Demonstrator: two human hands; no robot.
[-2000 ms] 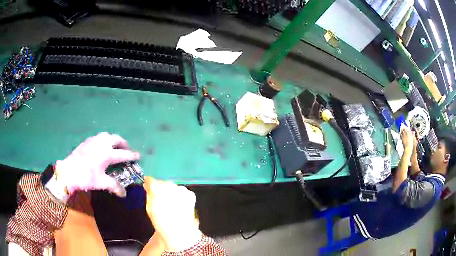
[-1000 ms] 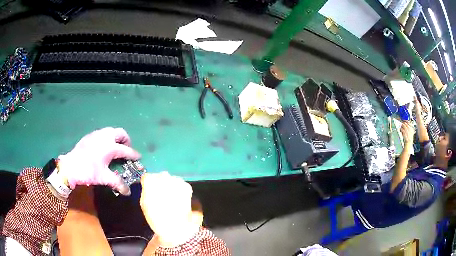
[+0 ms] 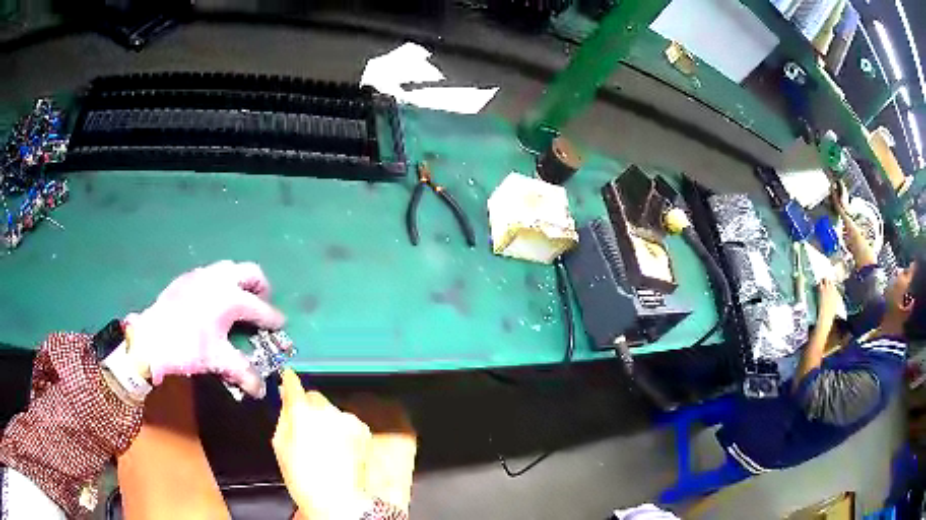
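Note:
My left hand (image 3: 203,320), in a pink-white glove, holds a small circuit board (image 3: 266,355) between thumb and fingers at the bench's front edge. The board shows silver, white and some blue parts. My right hand (image 3: 330,447) looks yellow-orange and overexposed. It is just right of and below the board, with its fingertips close to the board's right edge. Its fingers are bunched; whether they hold a tool cannot be told.
A black slotted rack (image 3: 234,127) lies at the back, circuit boards (image 3: 36,173) are heaped at left. Open cutters (image 3: 437,208), a white-yellow block (image 3: 531,217), a dark spool (image 3: 559,160) and a soldering station (image 3: 624,295) stand rightward. A co-worker (image 3: 833,386) sits at right.
My right hand has moved slightly down and its fingertips have shifted at the board's edge. My left hand still holds the board. The co-worker's arms have moved.

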